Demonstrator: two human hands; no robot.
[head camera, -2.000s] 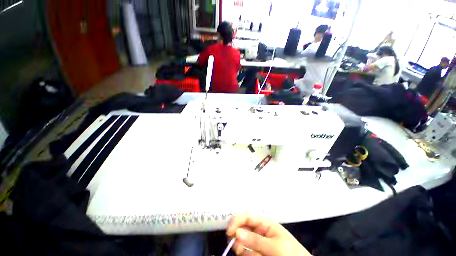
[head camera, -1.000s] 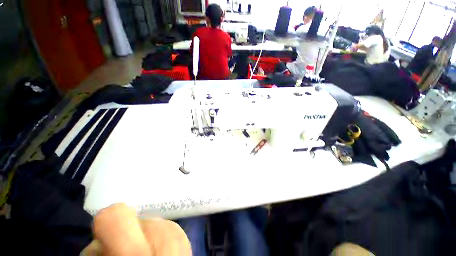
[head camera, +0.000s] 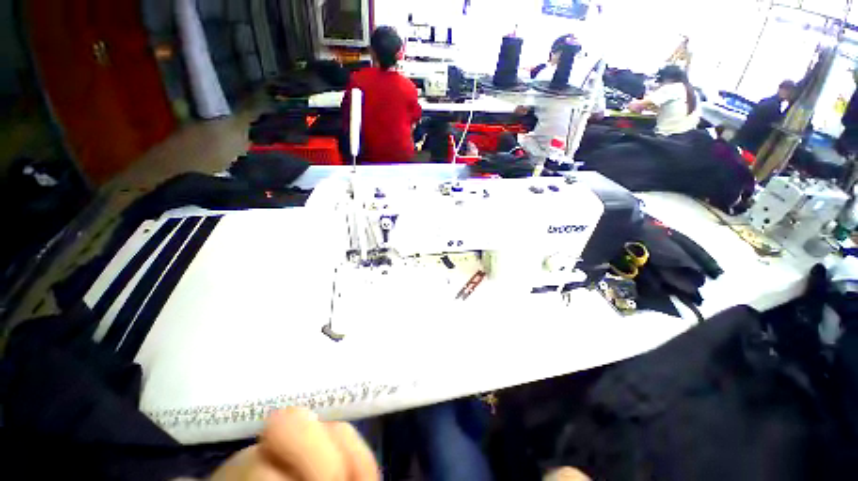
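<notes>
My left hand (head camera: 296, 453) is at the bottom edge, blurred and cut off, in front of the table's front edge. Its fingers look bent; whether it holds anything is hidden. Only a small tip of my right hand (head camera: 566, 474) shows at the bottom edge, against black cloth. The white sewing machine (head camera: 470, 221) marked "brother" stands on the white table (head camera: 235, 338). Its presser foot and needle area (head camera: 369, 258) has no cloth under it. Black garments (head camera: 696, 404) lie heaped at the front right.
Red-handled snips (head camera: 471, 285) lie under the machine arm. A thin dark-ended tool (head camera: 333, 332) is left of it. Yellow scissor loops (head camera: 630, 258) and black cloth are right. More black cloth (head camera: 71, 395) hangs front left. A person in red (head camera: 381, 113) and others sit behind.
Two seconds ago a hand held a thin pale strip at the bottom centre; that strip is out of sight now. Since one second ago my left hand has moved slightly right and lower. The view has shifted.
</notes>
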